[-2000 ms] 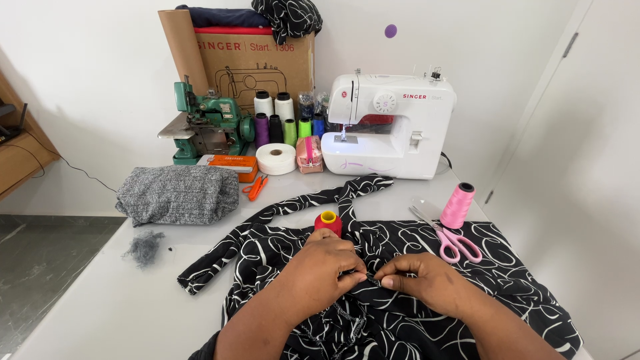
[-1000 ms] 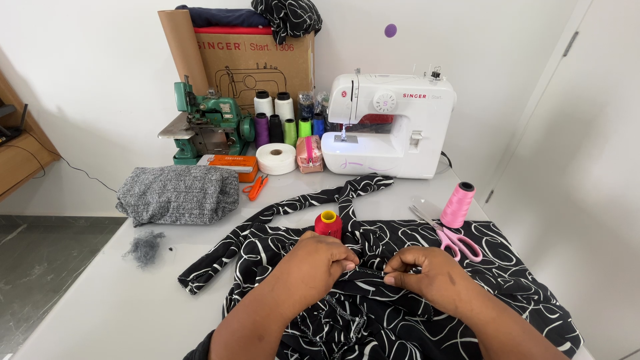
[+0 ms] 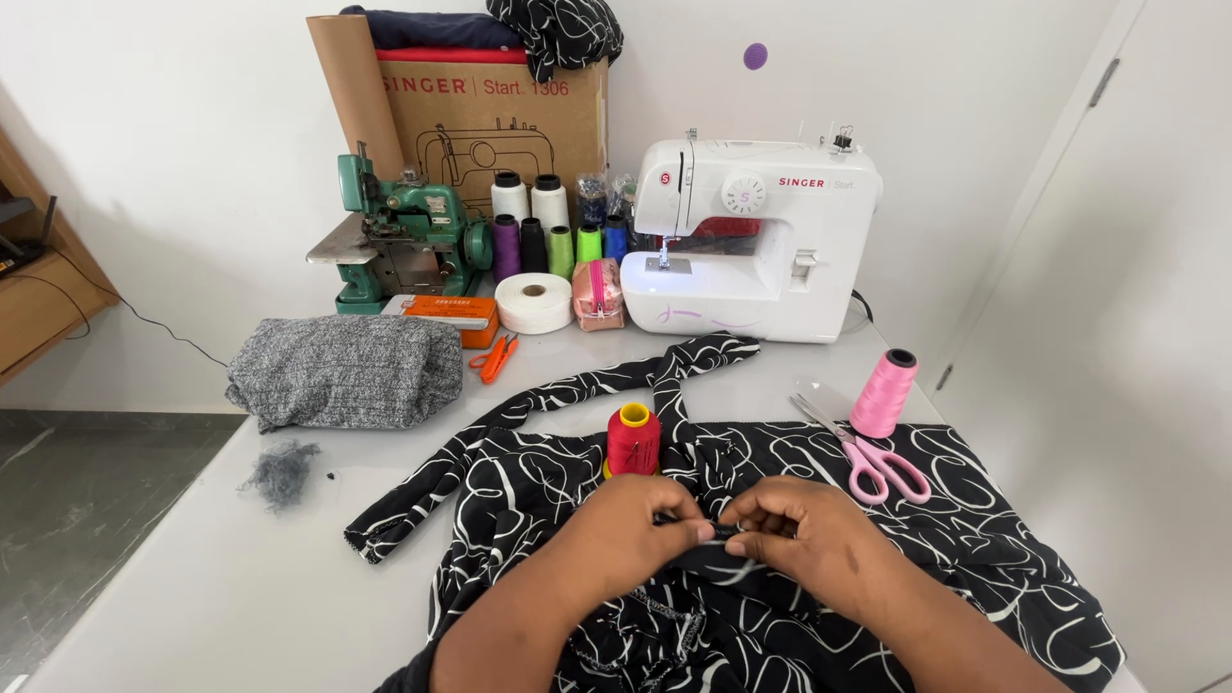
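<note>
Black fabric with white swirls [image 3: 1001,539] is spread over the near part of the table, with a long narrow strip reaching back. My left hand [image 3: 640,529] pinches a fold of it between thumb and fingers. Close by on the right, my right hand [image 3: 804,539] pinches the same fold. Just behind my left hand stands a red thread spool [image 3: 633,441] with a yellow top. Pink-handled scissors [image 3: 871,462] lie on the fabric, beside a pink thread cone [image 3: 884,395]. Whether a needle is between my fingers cannot be seen.
A white sewing machine [image 3: 751,241] and a green overlock machine [image 3: 414,231] stand at the back, thread cones [image 3: 508,248] between them. Nearer are a white tape roll [image 3: 532,303], orange thread snips [image 3: 495,360], folded grey knit fabric [image 3: 346,371] and a thread clump [image 3: 282,474] on the table [image 3: 212,577].
Both hands keep their pinch on the fabric. They parted slightly between the first two frames and are close together again now.
</note>
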